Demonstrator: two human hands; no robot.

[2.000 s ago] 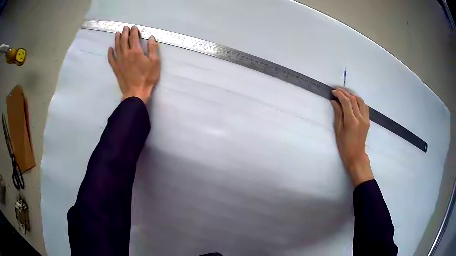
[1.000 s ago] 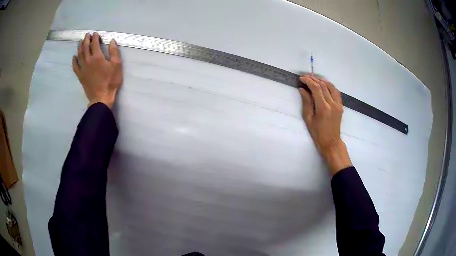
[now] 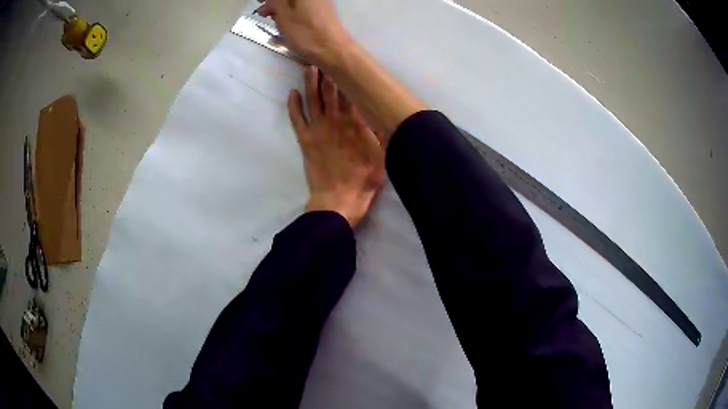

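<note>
The long steel rule [image 3: 587,229] lies slantwise across the large white sheet [image 3: 199,240], bright at its upper left end and dark at its lower right end. My left hand [image 3: 339,148] lies flat with fingers apart, its fingertips at the rule's lower edge. My right hand [image 3: 307,28] reaches across above it, over the rule near its upper left end. A small dark tip of the pen [image 3: 258,11] shows at my right fingers. My right forearm hides the middle of the rule.
At the left on the beige table [image 3: 144,72] lie a brown flat piece [image 3: 58,184], dark scissors [image 3: 32,240] beside it and a small metal item [image 3: 33,329] below. A yellow round item [image 3: 85,37] is at the upper left.
My right hand has moved from the rule's right part to its upper left end, crossing over my left arm. The view has shifted and turned left. The scissors and yellow item show again.
</note>
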